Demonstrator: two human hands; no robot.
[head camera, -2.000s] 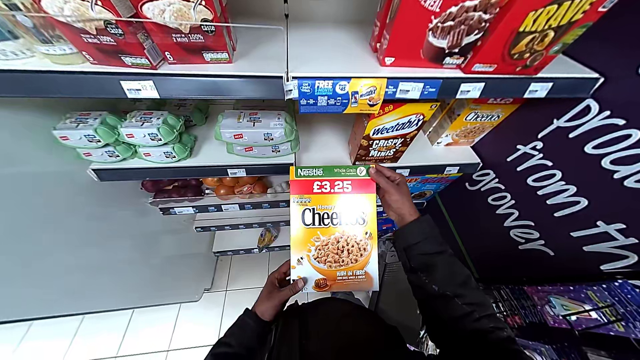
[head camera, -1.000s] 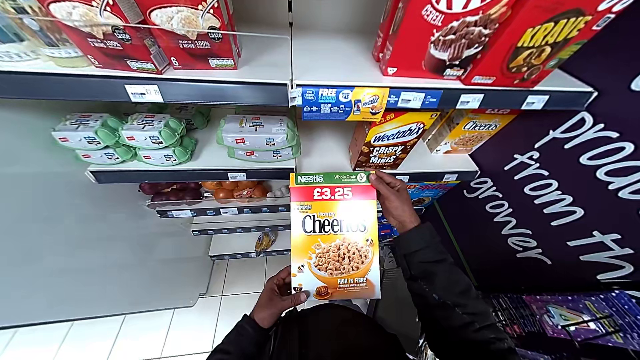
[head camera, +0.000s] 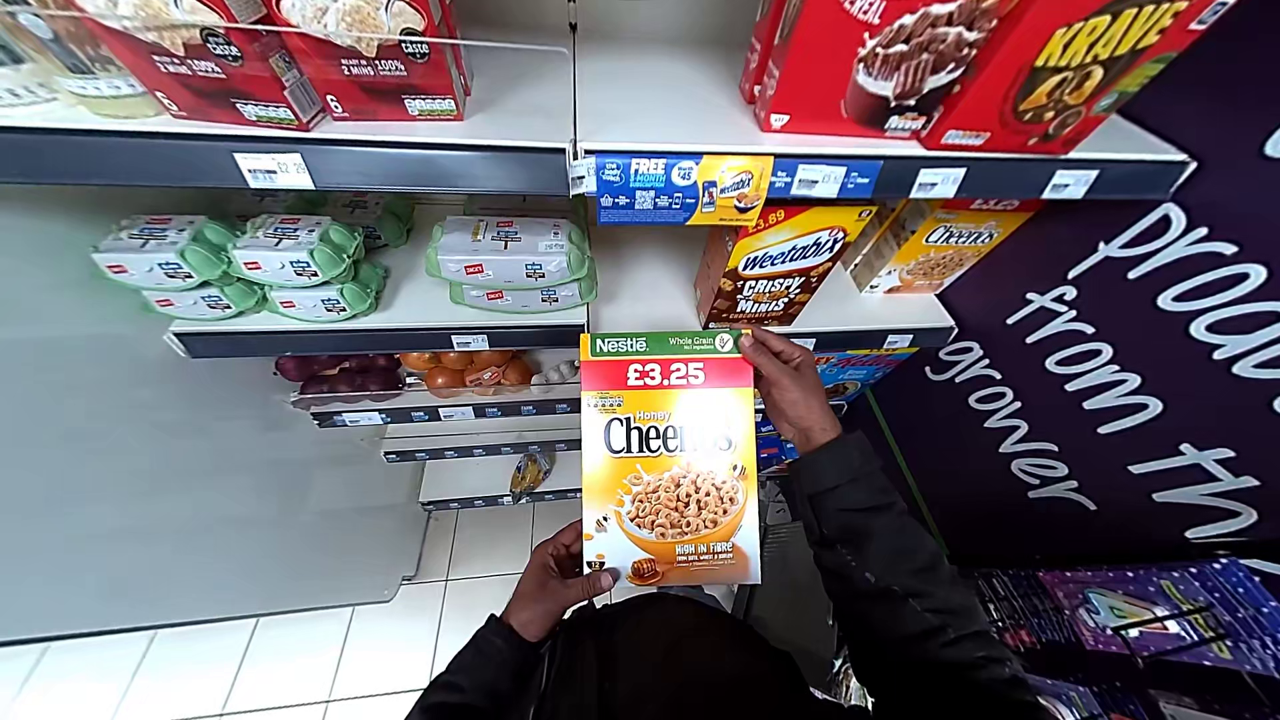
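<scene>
Upright between my two hands is a yellow Honey Cheerios cereal box (head camera: 670, 460), its front turned toward me. My left hand (head camera: 553, 585) grips its lower left corner, thumb on the front. At its top right corner my right hand (head camera: 792, 385) has hold, the fingers partly behind the box. Beyond the right hand stands a Weetabix Crispy Minis box (head camera: 785, 265) on the shelf, with another Cheerios box (head camera: 940, 245) to the right of it.
Egg cartons (head camera: 510, 250) are stacked on the middle shelf (head camera: 380, 343). Red cereal boxes (head camera: 1065, 70) stand on the shelf above. Onions (head camera: 465, 372) lie lower down. A dark panel with white lettering (head camera: 1130, 380) flanks the shelves at right, above a rack of packets (head camera: 1150, 615).
</scene>
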